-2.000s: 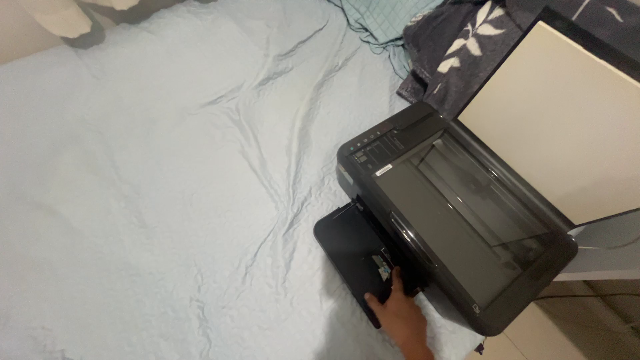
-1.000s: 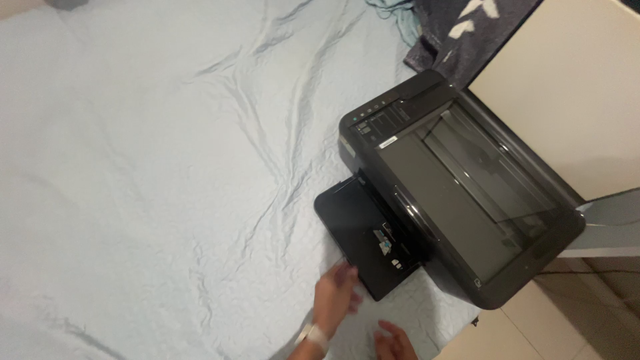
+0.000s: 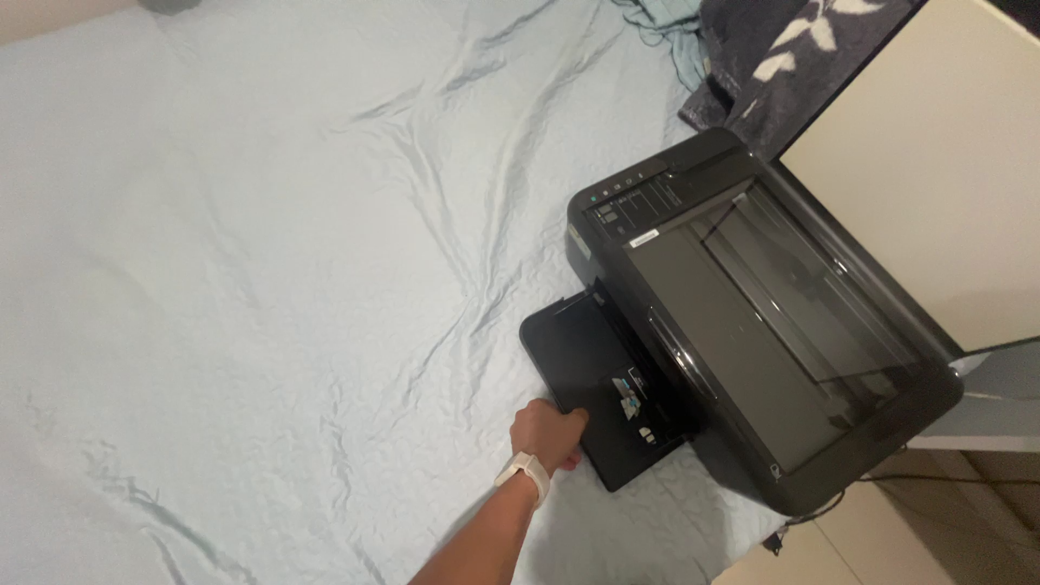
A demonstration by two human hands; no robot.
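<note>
A black printer-scanner stands on a light blue bed sheet, its scanner lid raised and the scanner glass bare. From its front the paper tray sticks out over the sheet. My left hand, with a white band on the wrist, grips the outer edge of this tray, thumb on top and fingers curled beneath. My right hand is out of view.
The light blue sheet is wrinkled. A dark blanket with white leaves and a teal cloth lie beyond the printer. Cables hang by the bed's edge at the lower right, above a tiled floor.
Two seconds ago one hand was on the tray's near end. A second ago both hands were in view; now my left hand holds the outer edge, and the other has left the view.
</note>
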